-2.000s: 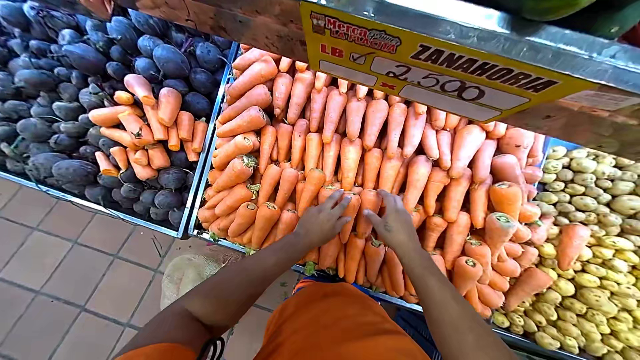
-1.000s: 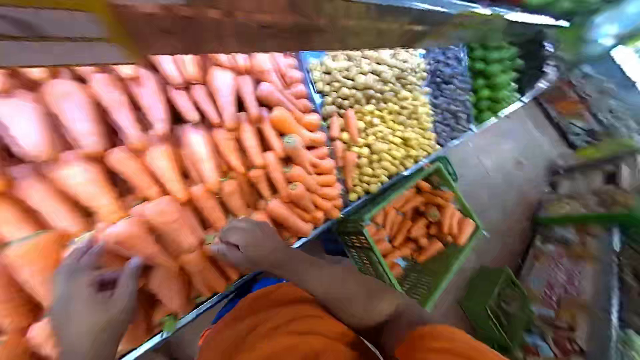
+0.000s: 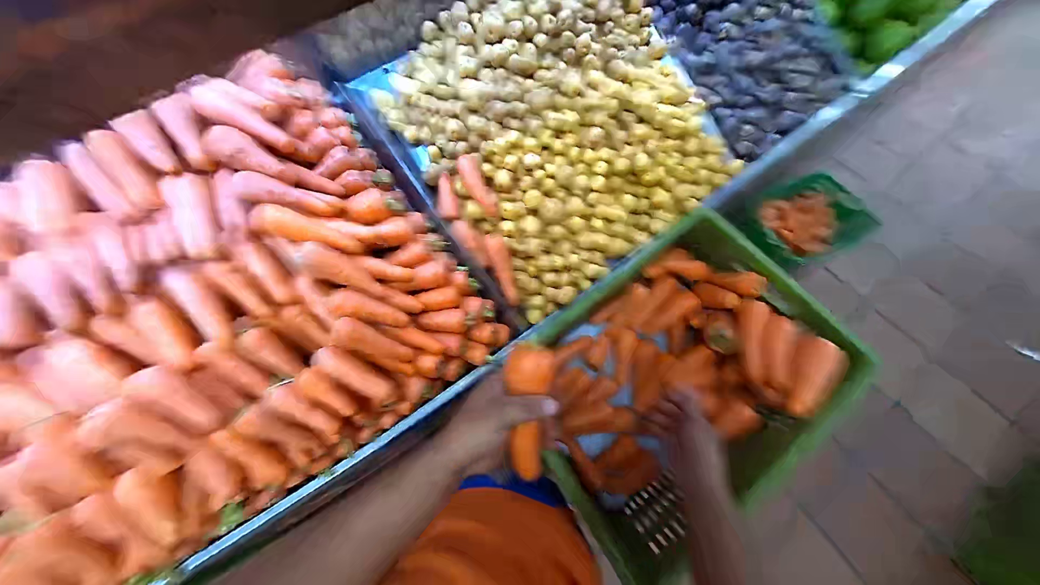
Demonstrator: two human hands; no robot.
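My left hand [image 3: 508, 414] is closed around carrots [image 3: 526, 447] at the near left rim of a green plastic crate [image 3: 821, 333]. Inside that crate, my right hand [image 3: 682, 414] touches loose carrots [image 3: 650, 317]; blur hides whether its fingers hold one. On the left, rows of stacked carrots [image 3: 187, 325] fill the display bin and reach its metal front edge [image 3: 341, 471]. Several carrots [image 3: 479, 227] lie on the potatoes beside the bin divider.
Small yellow potatoes [image 3: 585, 162] fill the middle bin, with dark purple produce [image 3: 747, 73] and green produce [image 3: 890, 28] farther right. A small green container [image 3: 849, 236] with orange pieces stands beyond the crate. Tiled floor [image 3: 918, 439] lies at the right.
Both hands have moved right from the carrot display: the right is now inside the green crate, the left at its rim with carrots in it. The view has swung right.
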